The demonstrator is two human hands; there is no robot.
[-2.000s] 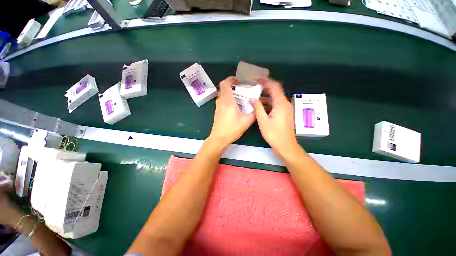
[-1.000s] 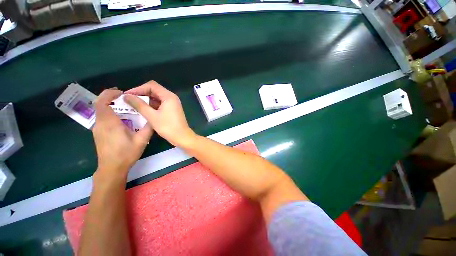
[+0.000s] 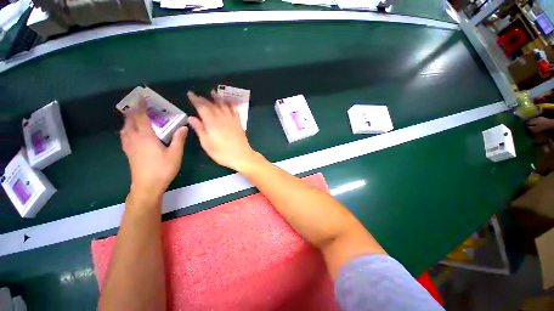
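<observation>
A white retail box [image 3: 174,129] with a purple picture lies tilted under my left hand [image 3: 147,143]. My left fingers, blurred, cross its left part and my thumb is at its near edge; they grip it. My right hand [image 3: 220,129] is just to the right, palm down, fingers spread and blurred. Its fingers partly cover a second white retail box [image 3: 242,108] on the belt; this hand grips nothing that I can see.
More retail boxes lie on the green belt: two at left [image 3: 48,136] [image 3: 25,187], two at right [image 3: 297,118] [image 3: 370,119]. Another white box [image 3: 499,143] is at far right, beyond the rail [image 3: 316,159]. A pink foam pad [image 3: 243,249] lies under my forearms. A person's hand [image 3: 539,124] shows at the right edge.
My hands have parted from the box they both held, which now lies partly under my right hand. My left hand has moved onto the purple-picture box beside it. The view has shifted slightly left.
</observation>
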